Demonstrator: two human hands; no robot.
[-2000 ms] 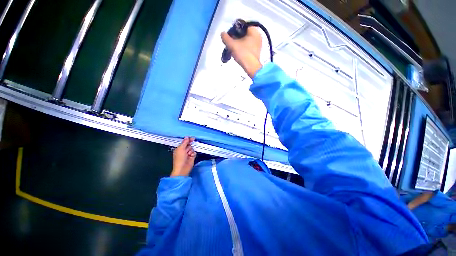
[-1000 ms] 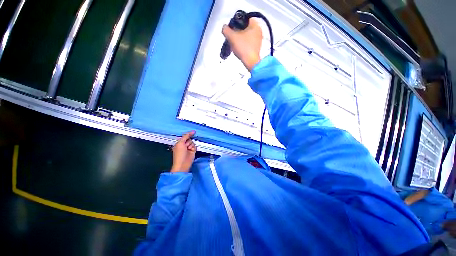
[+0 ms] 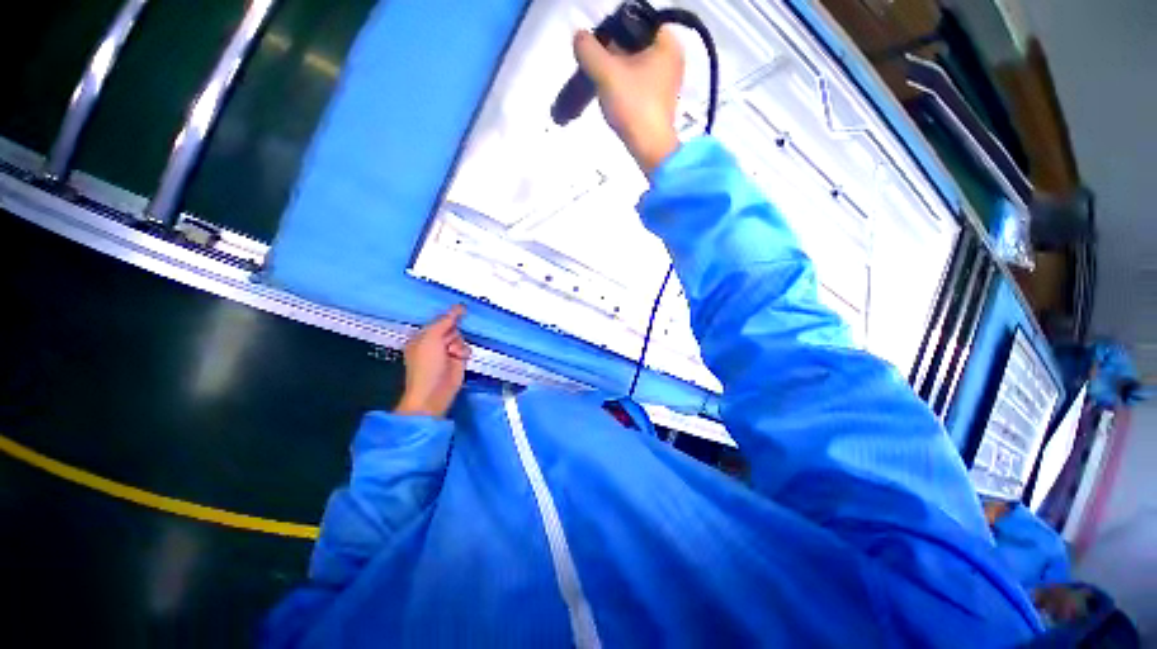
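Observation:
My right hand (image 3: 641, 86) holds a black electric screwdriver (image 3: 577, 96) over the far left part of a glaring white display back panel (image 3: 761, 209). A black power cord (image 3: 711, 64) curves from the screwdriver's top and runs down past my sleeve. My left hand (image 3: 435, 359) is at the conveyor's near edge, below the panel's near left corner, index finger extended to the blue border and the other fingers curled. Whether it pinches something tiny cannot be told. The screwdriver's tip is not clearly visible.
The panel lies on a blue pallet (image 3: 343, 165) on a conveyor with shiny rollers (image 3: 209, 114) and a silvery side rail (image 3: 165, 256). Another panel (image 3: 1019, 412) lies further right. A person in a blue sleeve (image 3: 1030, 548) is at the lower right. A yellow floor line (image 3: 152, 498) is at left.
The view has shifted, so the panel and rollers sit further left. The screwdriver appears higher in the picture, still in my right hand. My left hand stays by the rail with its index finger extended.

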